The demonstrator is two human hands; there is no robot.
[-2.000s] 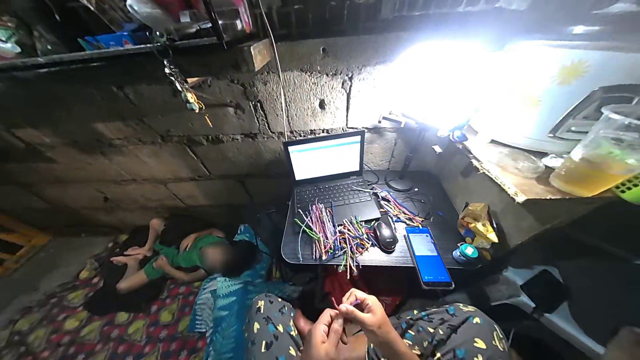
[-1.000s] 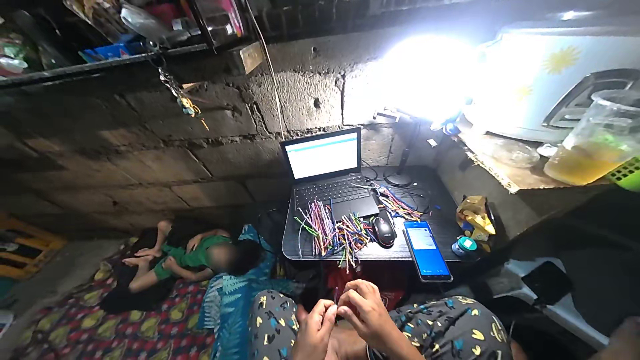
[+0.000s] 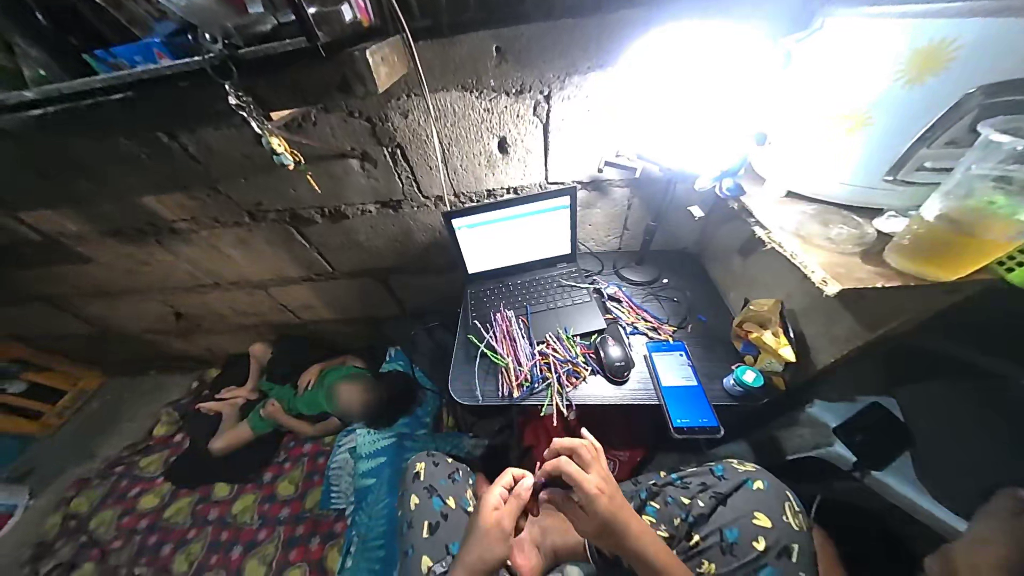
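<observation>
My left hand [image 3: 500, 516] and my right hand [image 3: 582, 492] meet over my lap, fingertips close together. Between them they pinch a small, thin, dark strand [image 3: 539, 482], mostly hidden by the fingers. In front of the hands, bundles of colourful twisted strands [image 3: 512, 352] lie at the front of a small black table [image 3: 624, 392], some against an open laptop [image 3: 536, 300]. More strands [image 3: 636, 312] lie right of the laptop. A black computer mouse [image 3: 614, 358] sits beside the bundles, and a smartphone [image 3: 682, 388] with a lit screen lies at the table's front edge.
A small round jar [image 3: 744, 380] and a crumpled yellow packet [image 3: 764, 332] stand at the table's right. A bright lamp on a stand [image 3: 640, 270] is behind. At left a person [image 3: 312, 400] lies on a patterned mat [image 3: 240, 512]. A pitcher of yellow liquid [image 3: 952, 232] rests on the right ledge.
My hands stay together over my lap. The fingers of my right hand have shifted and look more spread than before.
</observation>
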